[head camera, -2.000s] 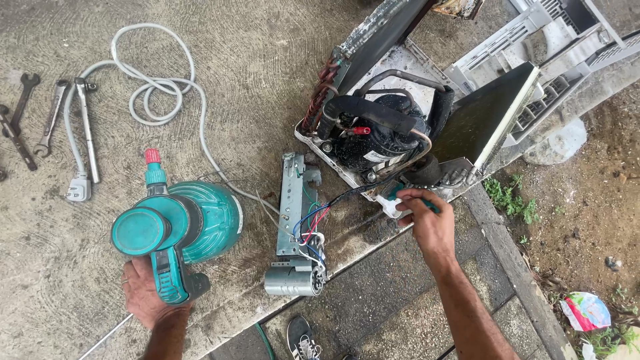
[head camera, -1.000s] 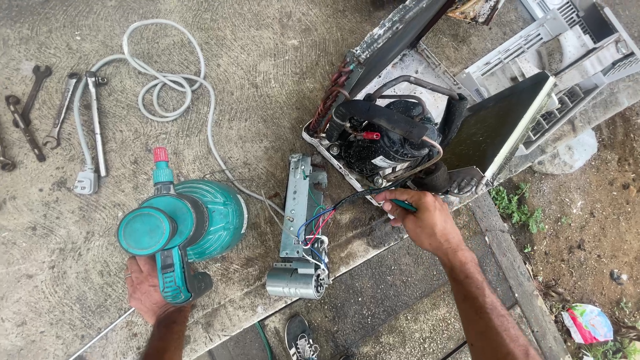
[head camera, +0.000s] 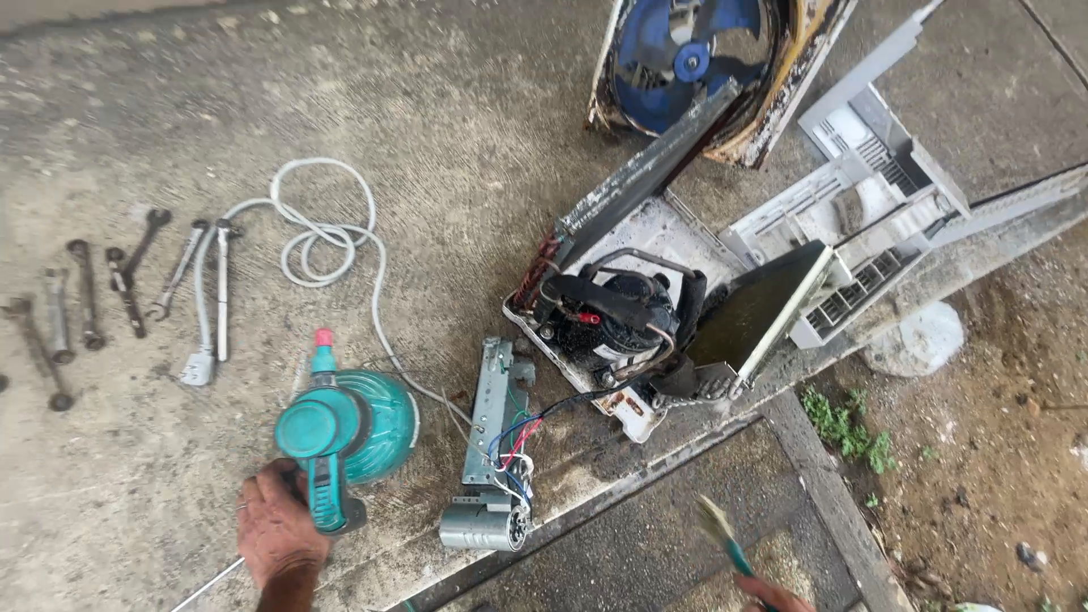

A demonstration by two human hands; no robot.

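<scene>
My left hand (head camera: 280,518) is on the handle of a teal pump sprayer (head camera: 340,433) with a red nozzle, its fingers partly hidden behind the handle. At the bottom edge my right hand (head camera: 772,595), only partly in view, holds a paintbrush (head camera: 731,540) with a teal handle and pale bristles pointing up and left. Up and left of the brush is the opened base of an air conditioner (head camera: 633,412), bearing a black compressor (head camera: 633,310) and copper pipes. Wires run from it to a metal bracket (head camera: 489,408) with a silver capacitor (head camera: 480,527).
Several wrenches (head camera: 87,293) lie at left beside a coiled grey power cord (head camera: 378,289) and its plug (head camera: 197,369). A blue fan (head camera: 690,61) in a rusty housing stands at top. White plastic grille parts (head camera: 875,204) lie at right, above a concrete edge, weeds (head camera: 850,429) and soil.
My right hand has moved from the base's near corner down to the bottom edge, and the brush's bristles now show. My left hand stays at the sprayer. The view has shifted, bringing the fan into sight.
</scene>
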